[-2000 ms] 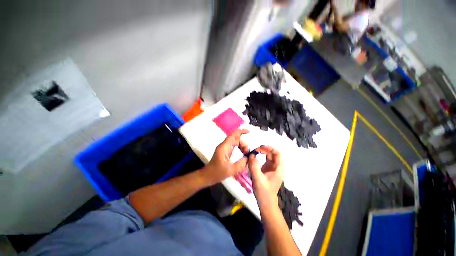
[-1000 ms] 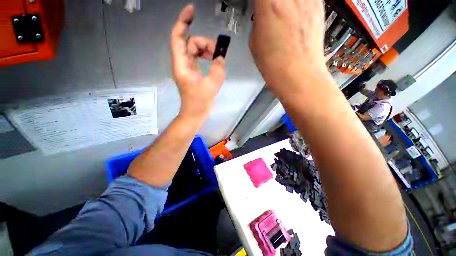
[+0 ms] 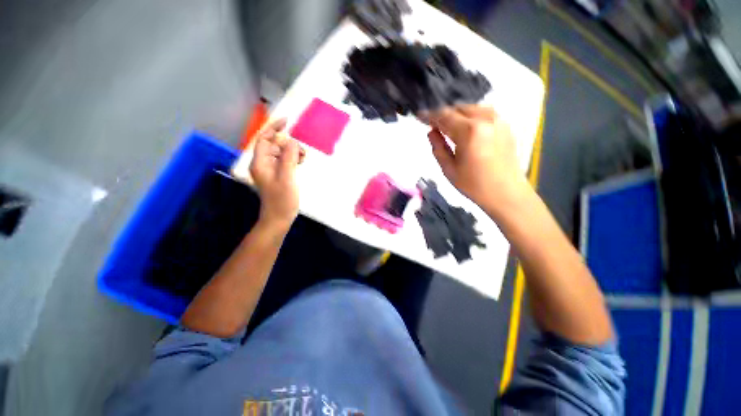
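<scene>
The large main pile of black pieces (image 3: 406, 77) lies at the far side of the white tabletop (image 3: 341, 191). My right hand (image 3: 471, 146) is at the near edge of this pile, fingertips down; blur hides whether they grip a piece. My left hand (image 3: 278, 166) is over the table's left edge, beside the flat pink pad (image 3: 320, 126), fingers curled; I cannot tell if it holds something small. The pink holder (image 3: 375, 201) with a dark slot sits nearer me. The working pile of black pieces (image 3: 447, 223) lies just right of it.
A blue bin (image 3: 134, 248) with dark contents stands left of the table. A crumpled grey bundle (image 3: 378, 16) lies at the far end. An orange part (image 3: 254, 123) is by the wall. Yellow floor lines (image 3: 520, 292) and blue racks (image 3: 621, 236) are to the right.
Both hands have come down from the overhead fittings to table height. My right hand has moved to the main pile, my left to the pink pad. The black piece in my left fingers no longer shows.
</scene>
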